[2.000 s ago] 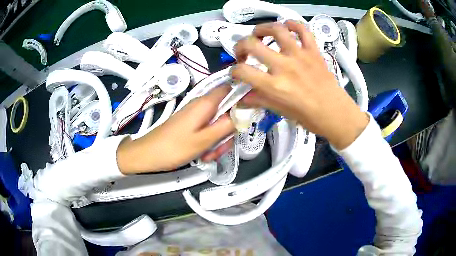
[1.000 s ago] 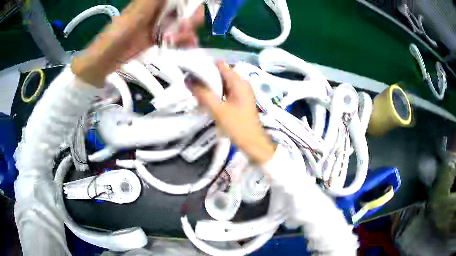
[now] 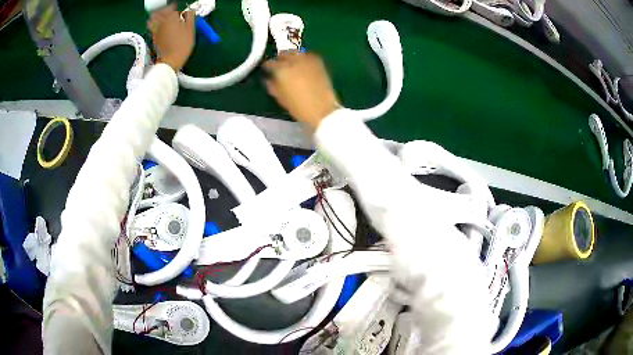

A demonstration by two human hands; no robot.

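My left hand (image 3: 172, 36) reaches over the green belt at the upper left, with white pieces and a blue cylinder (image 3: 207, 30) at its fingers. My right hand (image 3: 300, 87) is blurred over the belt, just below the wide end of a white housing half (image 3: 286, 31) with wiring showing. The frame does not show whether either hand grips a part. A curved white arm (image 3: 258, 41) lies between the hands. Another white arm (image 3: 390, 59) lies right of my right hand, its lower end partly behind my sleeve.
White fan parts with red and black wires (image 3: 302, 236) heap the dark bench. A thin tape roll (image 3: 55, 143) lies left; a thick tape roll (image 3: 569, 232) is at right, above a blue dispenser (image 3: 531, 329). The belt's metal edge (image 3: 534, 184) crosses behind the heap.
Both hands have moved from the bench parts out over the belt, and are now apart. The white parts they handled are no longer seen between them. The view has shifted towards the belt.
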